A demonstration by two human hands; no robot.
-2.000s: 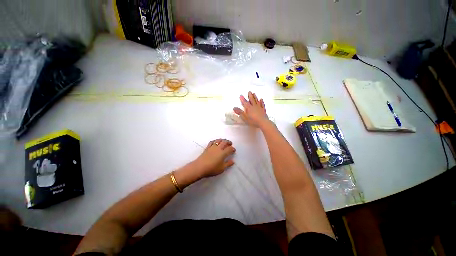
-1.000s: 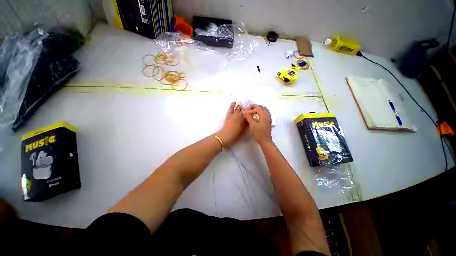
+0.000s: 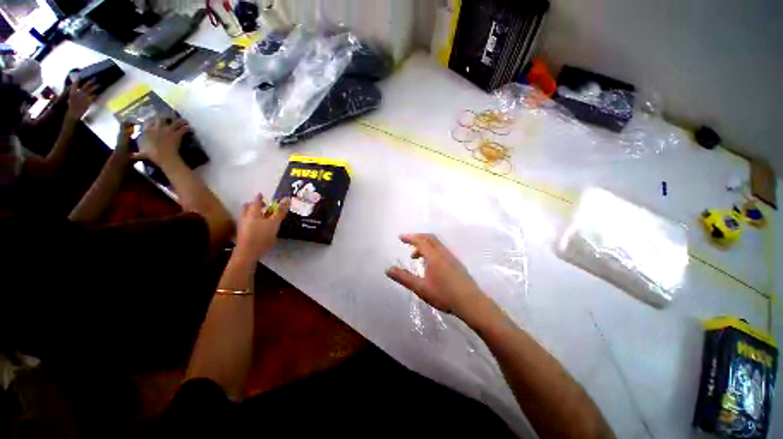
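A black retail box (image 3: 314,201) with a yellow top and "MUSIC" lettering stands on the table, left of centre. My left hand (image 3: 260,227) is at its left edge, fingertips against the box; whether they grip it is unclear. My right hand (image 3: 436,273) is right of the box, thumb and fingers apart. Thin clear film (image 3: 502,244) glints on the table beyond my right hand and below its fingers; its edges are hard to see. A glossy whitish stack of poly bags (image 3: 627,244) lies to the right. A shiny bagged box (image 3: 737,377) stands at far right.
Another person's hand (image 3: 161,141) rests on a black-yellow box at the left. A crumpled bag with black goods (image 3: 322,86) lies behind my box. Rubber bands (image 3: 489,141), a black tray (image 3: 594,99) and yellow round items (image 3: 721,225) lie further back.
The view has swung left, bringing the neighbouring workers into sight. My hands have parted and left the bag stack; my left hand now touches the unbagged box. Film now lies spread near my right hand.
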